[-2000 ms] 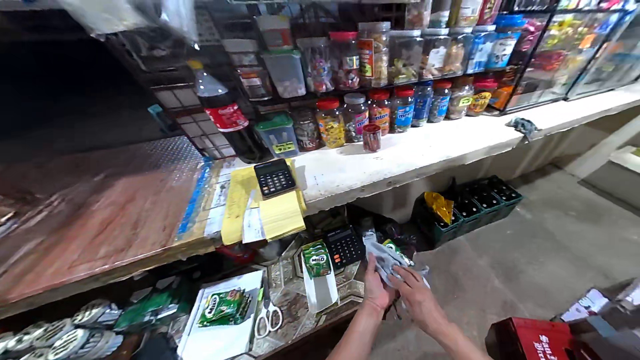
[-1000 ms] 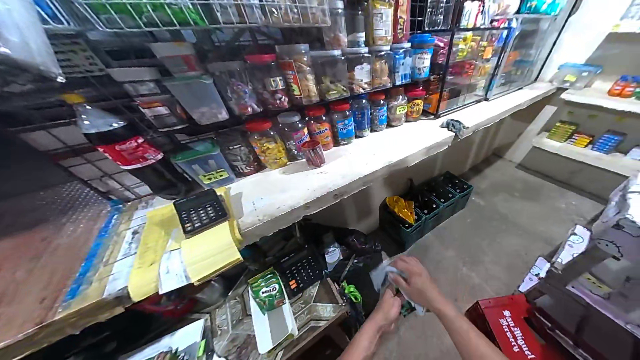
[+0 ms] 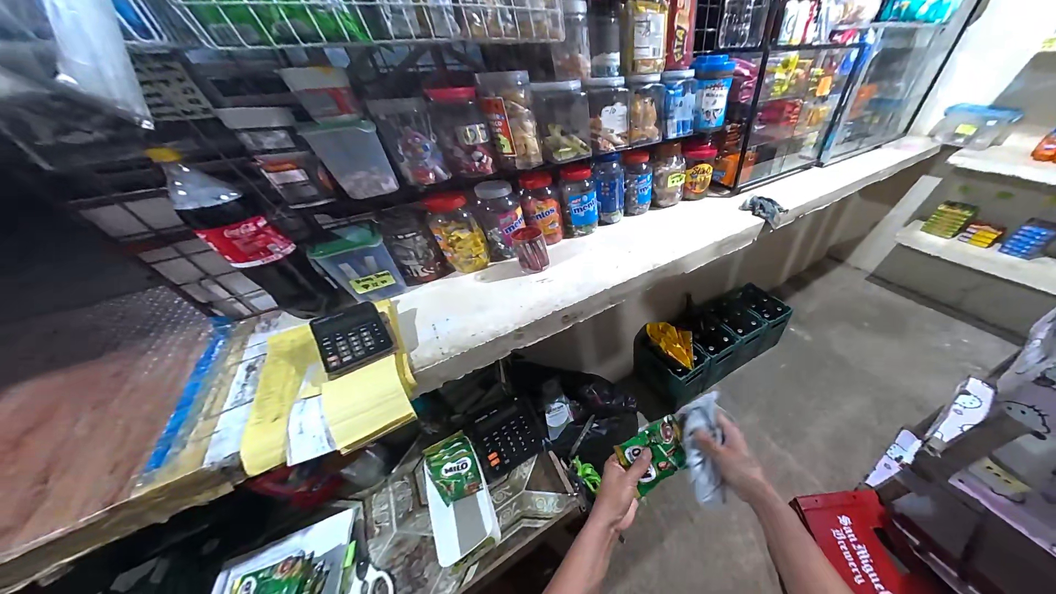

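Observation:
My left hand (image 3: 620, 487) grips green Milo sachets (image 3: 652, 455) by their left end, thumb on top. A grey-white cloth (image 3: 702, 441) is held in my right hand (image 3: 730, 454) against the right end of the sachets. To the left, another Milo sachet (image 3: 453, 469) lies on an open white carton (image 3: 467, 528) on the low patterned table. Beside it is a black calculator (image 3: 505, 437). More green sachets (image 3: 285, 576) lie in a white box (image 3: 330, 528) at the bottom left, next to scissors (image 3: 376, 580).
A white ledge (image 3: 487, 318) with candy jars, a cola bottle (image 3: 247, 239) and a second calculator (image 3: 353, 337) runs above the table. Dark bottle crates (image 3: 685, 375) stand on the floor beyond my hands. A red crate (image 3: 858, 540) is at the lower right.
The green sachets now show plainly between my hands; earlier, the cloth and hands mostly covered that spot. My hands have moved apart. The view has swung right.

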